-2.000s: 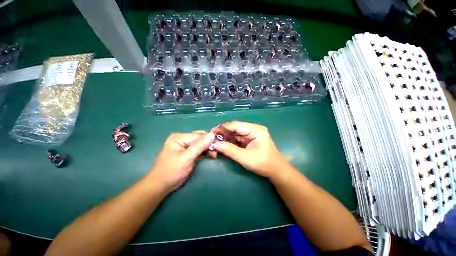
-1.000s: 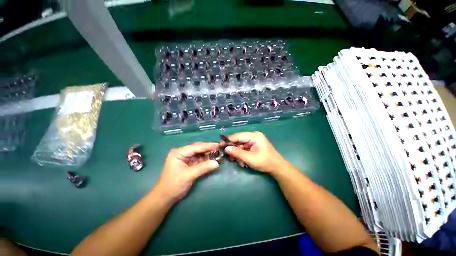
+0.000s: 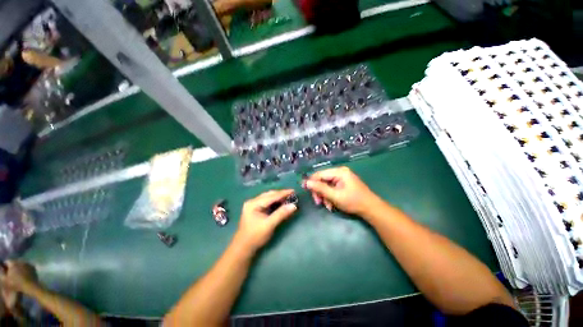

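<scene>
My left hand (image 3: 263,217) is over the green bench mat (image 3: 332,255), its thumb and fingers closed on a small dark, silvery module (image 3: 291,200). My right hand (image 3: 339,190) is just right of it, a small gap between them. Its fingertips pinch a small dark piece (image 3: 305,181), too small and blurred to name. A loose coppery module (image 3: 220,213) lies left of my left hand, and a darker piece (image 3: 167,238) lies further left.
A clear blister tray (image 3: 319,124) of dark modules lies behind my hands. White parts trays (image 3: 505,153) stand stacked at right. A bag of brass-coloured parts (image 3: 167,185) lies at left. A grey frame post (image 3: 153,80) rises behind. Another person's arm (image 3: 48,300) is at lower left.
My hands, together two seconds ago, have moved apart, each with a small part. The view has turned left, so the bag and loose parts sit further right and another person's arm shows.
</scene>
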